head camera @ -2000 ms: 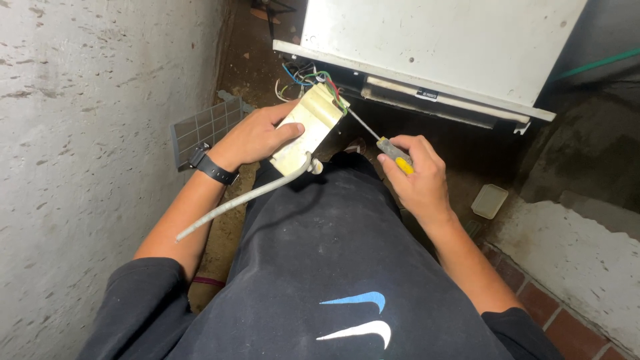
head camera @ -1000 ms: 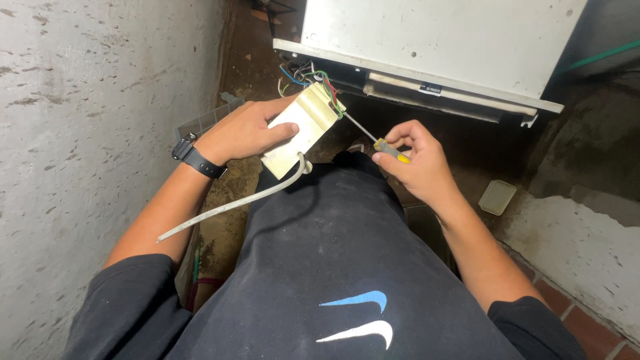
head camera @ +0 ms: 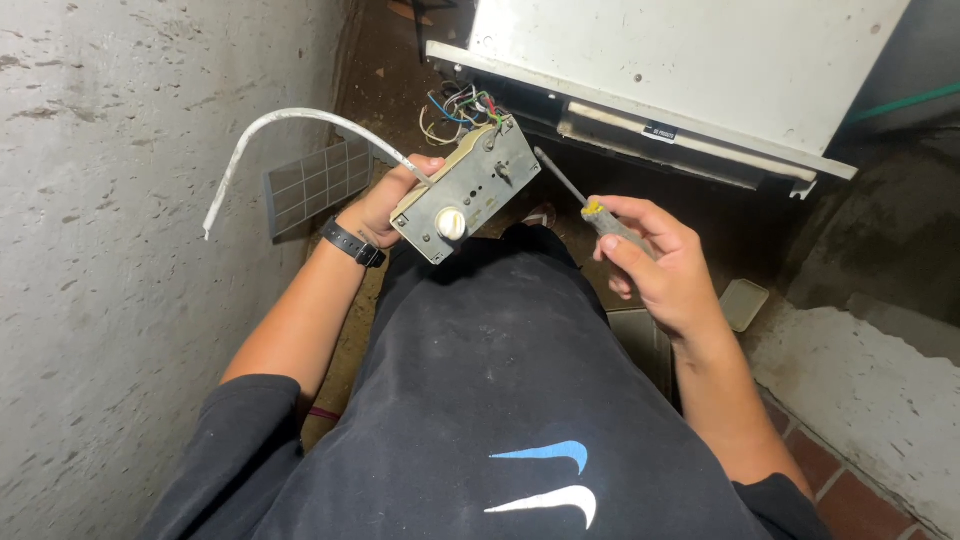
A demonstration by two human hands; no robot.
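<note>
My left hand (head camera: 386,199) grips the left side of a control box (head camera: 484,191), tilted with its metal face toward me. A white knob (head camera: 451,223) sits near the lower end of that face, and a bare shaft stands near the upper end. Colored wires (head camera: 465,109) run behind the box's top end, toward the white appliance. A pale cable (head camera: 300,114) arches from the box's left side. In my right hand (head camera: 652,259) is a screwdriver (head camera: 562,180) with a gray and yellow handle; its tip is close to the box's right corner, apart from it.
The white appliance housing (head camera: 675,60) fills the upper right. A gray wall (head camera: 150,300) runs along the left, with a grid panel (head camera: 319,187) leaning near it. On the right lie a small pale tray (head camera: 743,305) and red bricks (head camera: 862,502). A green hose (head camera: 907,103) crosses the upper right.
The box has been turned over in my left hand, so its knob side now shows. Its cable has swung up and arches to the left. The screwdriver tip has come away from the box.
</note>
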